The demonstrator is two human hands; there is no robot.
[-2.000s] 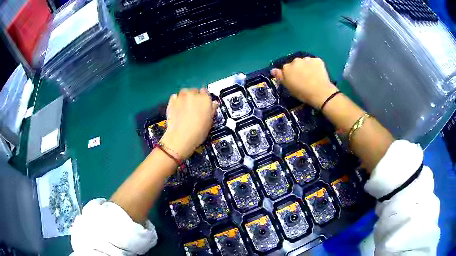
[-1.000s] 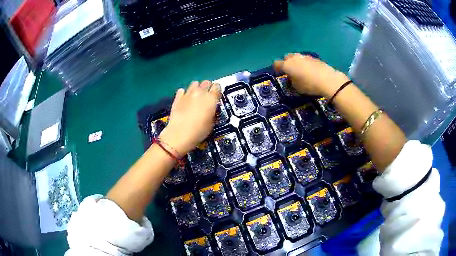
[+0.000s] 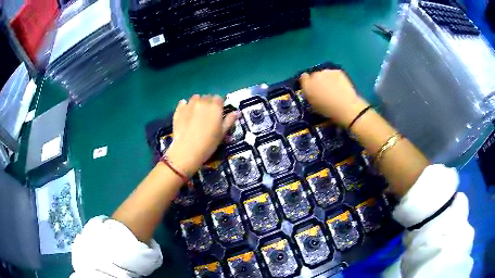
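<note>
A black tray [image 3: 266,181] with rows of rounded pockets lies on the green mat. Pockets hold circuit board modules [image 3: 275,154] with orange strips and dark round centres. My left hand [image 3: 201,130] is over the tray's back left part, fingers bent, thumb by a back-row module. My right hand [image 3: 329,93] is over the back right part, fingers curled down. The fingertips of both hands are partly hidden, and I cannot tell whether either holds a small part.
Stacked black trays [image 3: 228,27] stand at the back. A clear tray stack [image 3: 429,81] is at right, a clear packs stack [image 3: 92,59] at far left. A grey flat pack [image 3: 48,133], a bag of small parts [image 3: 59,212] and a loose label [image 3: 100,152] lie left.
My left hand has shifted slightly left and its thumb now shows apart from the fingers. My right hand stays over the back right part of the tray. The view has moved slightly.
</note>
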